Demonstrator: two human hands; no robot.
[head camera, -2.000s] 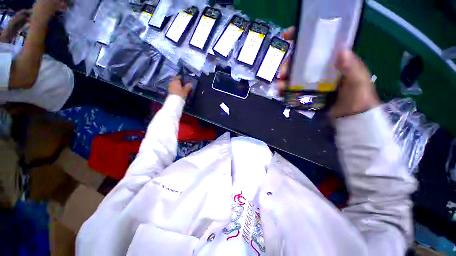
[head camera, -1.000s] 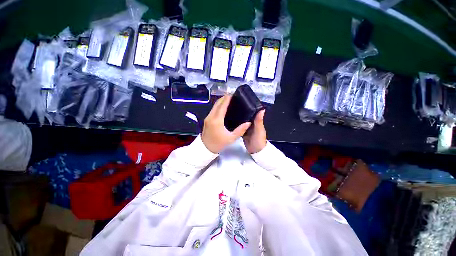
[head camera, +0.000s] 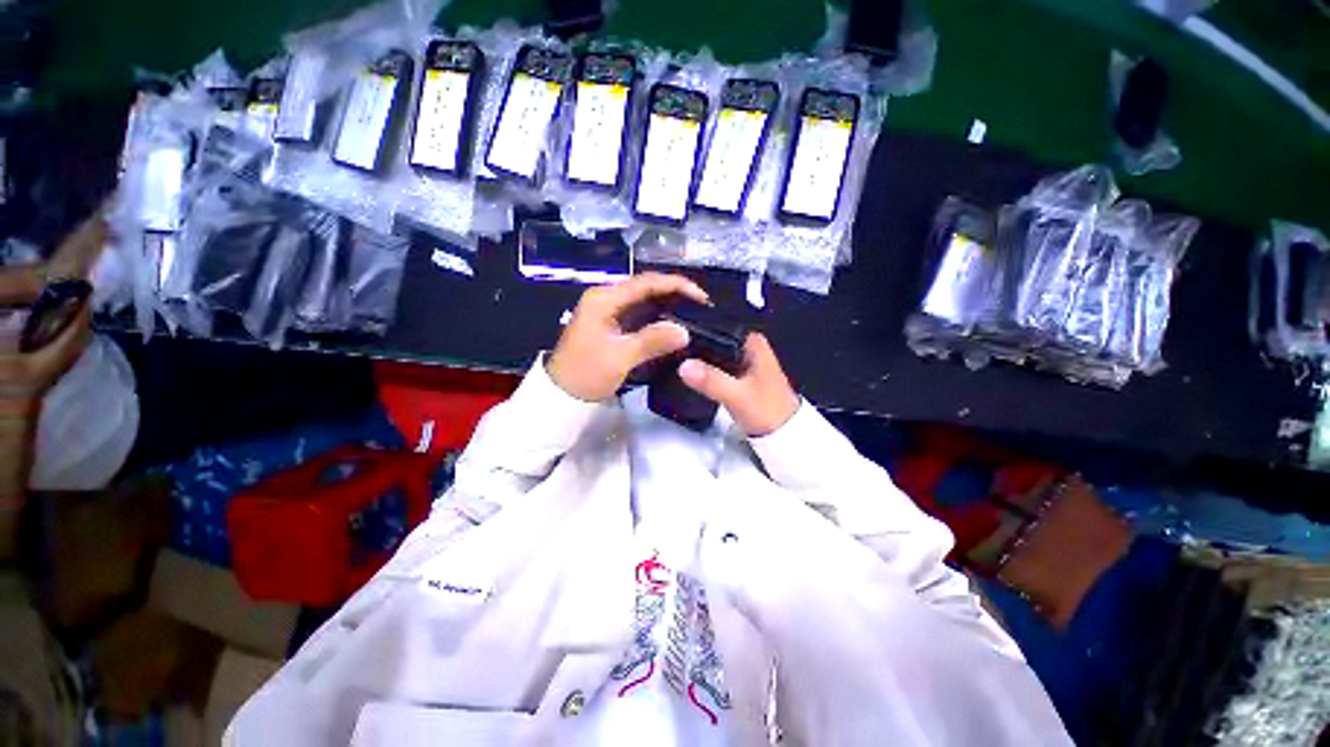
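Observation:
My left hand (head camera: 613, 343) and my right hand (head camera: 747, 382) hold a dark phone (head camera: 700, 347) between them, close to my chest above the bench's front edge. The phone is all dark and tilted, seen nearly edge-on, with fingers hiding part of it. No pale battery face shows on it. Several open-backed phones (head camera: 600, 129) with pale batteries and yellow marks lie in a row on clear plastic bags (head camera: 788, 260) beyond my hands. A dark phone with a white outline (head camera: 576, 253) lies sideways below the row.
A bagged parts stack (head camera: 1087, 285) lies right, and more silvery-dark packets (head camera: 277, 270) lie left. The green belt (head camera: 1006, 73) runs behind and carries bagged dark phones. A neighbour's hands (head camera: 37, 329) hold a dark item at far left. A red bin (head camera: 314, 533) stands below the bench.
Two seconds ago my right hand held up an open-backed phone while my left reached into the left packets. Since one second ago, both hands have lowered and tilted the dark phone nearer my chest.

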